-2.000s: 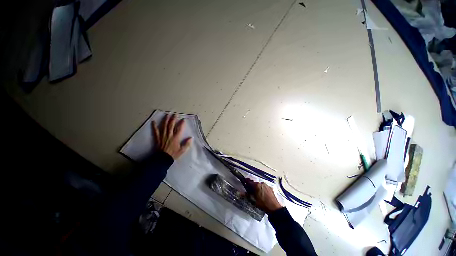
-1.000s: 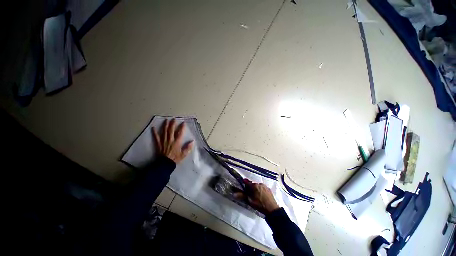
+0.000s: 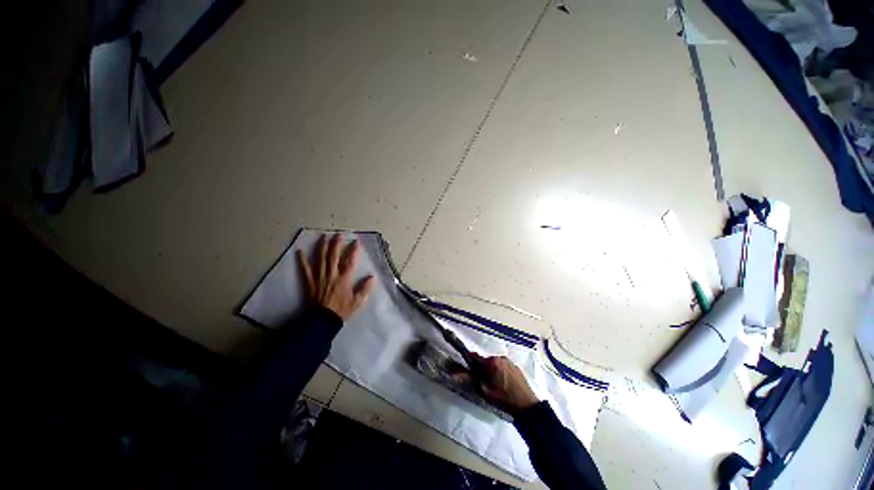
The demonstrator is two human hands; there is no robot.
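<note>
A long garment panel (image 3: pixel 381 338) with a white top and thin dark edge lies on the table near me. My left hand (image 3: pixel 334 278) lies flat on its left end, fingers spread, holding nothing. My right hand (image 3: pixel 502 381) grips the fabric shears (image 3: pixel 454 339), whose dark blades point up and left along the panel's curved edge. The blade tips are hard to make out. A dark mottled pattern weight (image 3: pixel 438 365) lies on the panel, partly under my right hand. Narrow navy and white trimmings (image 3: pixel 489 328) lie along the cut edge.
A beige table (image 3: pixel 316 124) spreads ahead. At right are a rolled grey-white bundle (image 3: pixel 702 343), a green item (image 3: pixel 701 296), a yellowish-green weight (image 3: pixel 793 302) and navy pieces (image 3: pixel 792 406). Strip pieces (image 3: pixel 115 115) lie far left. A thin grey strip (image 3: pixel 705 105) lies far right.
From two seconds ago, my right hand and the shears have shifted slightly along the edge, and my right hand now covers more of the weight. My left hand stays flat on the panel. The view has shifted a little.
</note>
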